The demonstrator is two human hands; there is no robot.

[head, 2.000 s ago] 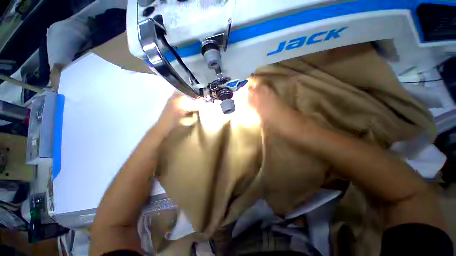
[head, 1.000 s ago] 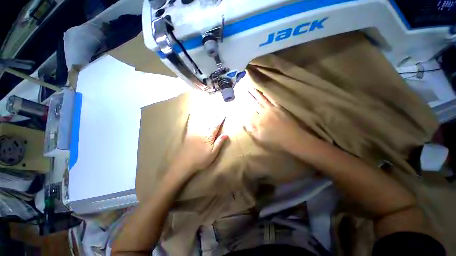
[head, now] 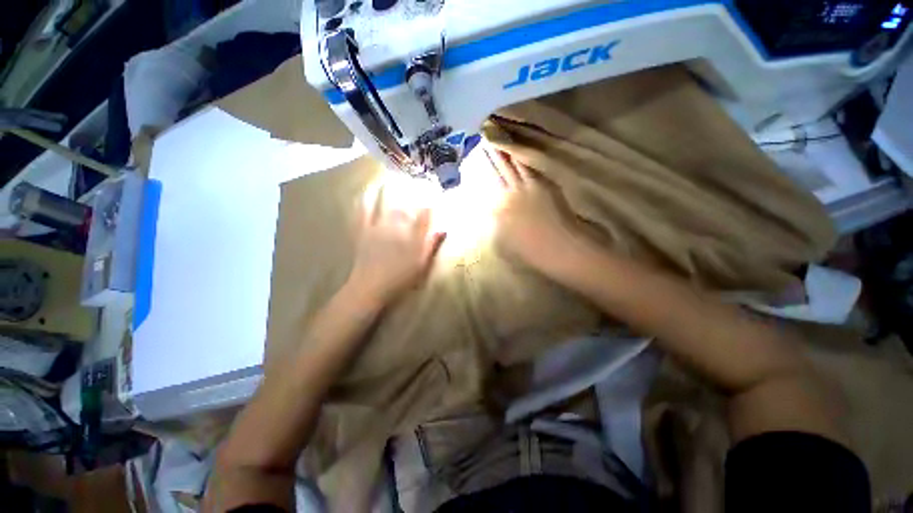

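Observation:
The tan garment panel (head: pixel 310 250) lies spread over the machine bed and drapes over the table's front edge towards my lap. My left hand (head: pixel 395 245) rests on the tan cloth just in front of and left of the needle area. My right hand (head: pixel 529 215) lies on the cloth to the right of the needle area. Both hands are palm down, and neither visibly pinches the cloth. The presser foot and needle sit under the head (head: pixel 437 160), lost in the bright light. My fingertips are partly washed out by the glare.
The white sewing machine arm (head: pixel 641 45) with a blue stripe crosses the top. Its control panel (head: pixel 821 25) is at top right. Tan cloth is bunched under the arm. The white tabletop (head: pixel 205 271) has blue tape at left. White cloth (head: pixel 626 391) hangs below the table edge.
The tan cloth, bunched two seconds ago, is now spread flatter, reaching further left over the table. My left hand has moved off the cloth's gathered edge, then slightly towards the needle. The camera view has shifted.

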